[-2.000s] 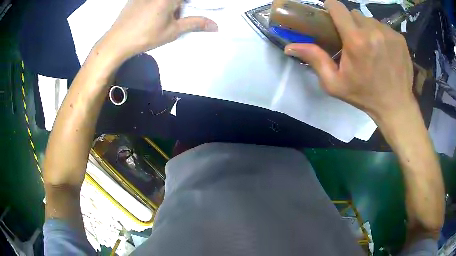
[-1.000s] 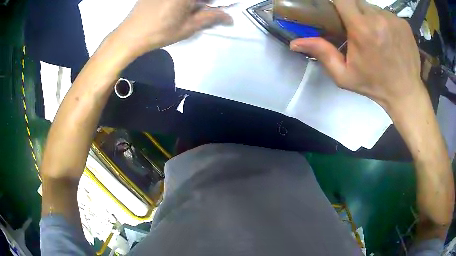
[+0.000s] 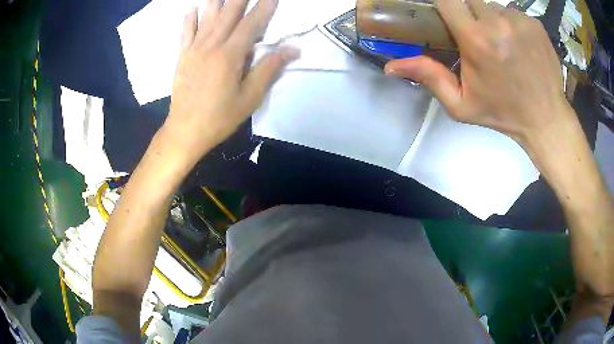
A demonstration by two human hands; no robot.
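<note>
A steam iron [image 3: 404, 30] with a brown block and blue trigger rests on a white garment panel [image 3: 336, 101], its tip pointing left. My right hand [image 3: 498, 67] is on the iron, fingers over its brown block, thumb beside the blue part. My left hand [image 3: 219, 77] lies spread over the panel left of the iron tip, fingers apart. It covers part of the panel's edge. The panel has a crease or fold line near the iron tip. I cannot tell whether my left fingers pinch any cloth.
The dark pressing cover [image 3: 323, 175] runs along the near edge, with a small white scrap [image 3: 256, 153] on it. Yellow-framed carts [image 3: 182, 252] stand below left beside white cloth bundles [image 3: 81, 259]. A white strip [image 3: 86, 127] hangs at the left edge. My grey-clothed body is at the near edge.
My left hand has come down and nearer, now flat over the panel. The white ring seen earlier is out of sight. The iron has stayed in nearly the same place.
</note>
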